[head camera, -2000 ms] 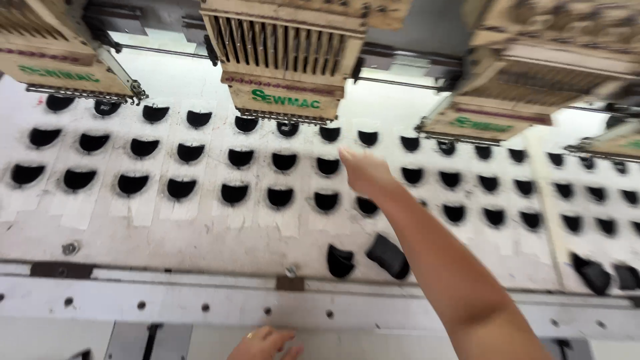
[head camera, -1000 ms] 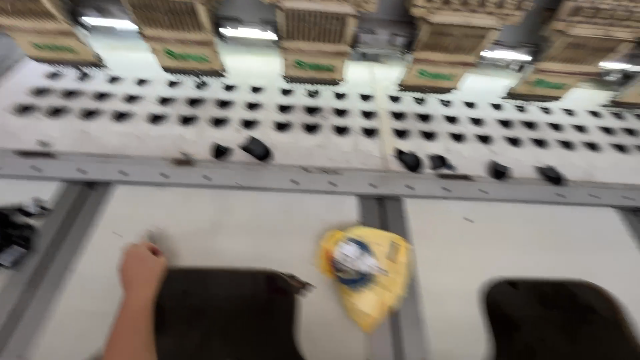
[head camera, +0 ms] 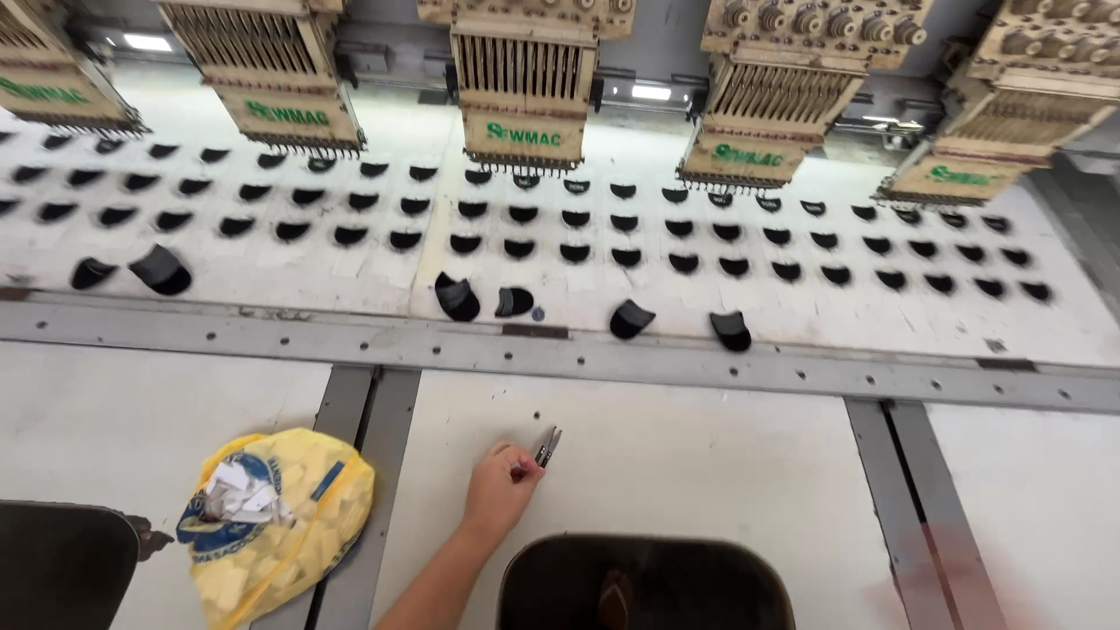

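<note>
My left hand (head camera: 503, 486) is closed around a small pointed metal tool, seemingly thread snips (head camera: 549, 444), over the pale table. At the lower right, a reddish, see-through blur seems to be my right hand (head camera: 954, 573); its fingers cannot be made out. Beyond the metal rail lie rows of small black half-round fabric pieces (head camera: 575, 253) on a white backing. Several loose black pieces lie nearer the rail, among them one pair of dark pieces at the centre (head camera: 457, 297) and one farther right (head camera: 731, 331).
Sewmac embroidery machine heads (head camera: 523, 136) hang above the backing. A long metal rail (head camera: 612, 354) crosses the view. A yellow plastic bag (head camera: 289, 516) with white scraps lies left of my left hand. Dark rounded seats or panels (head camera: 647, 582) stand at the near side.
The view has shifted far to the right along the machine. My right hand, earlier over the black pieces, is now away from them. My left hand now shows the metal tool clearly.
</note>
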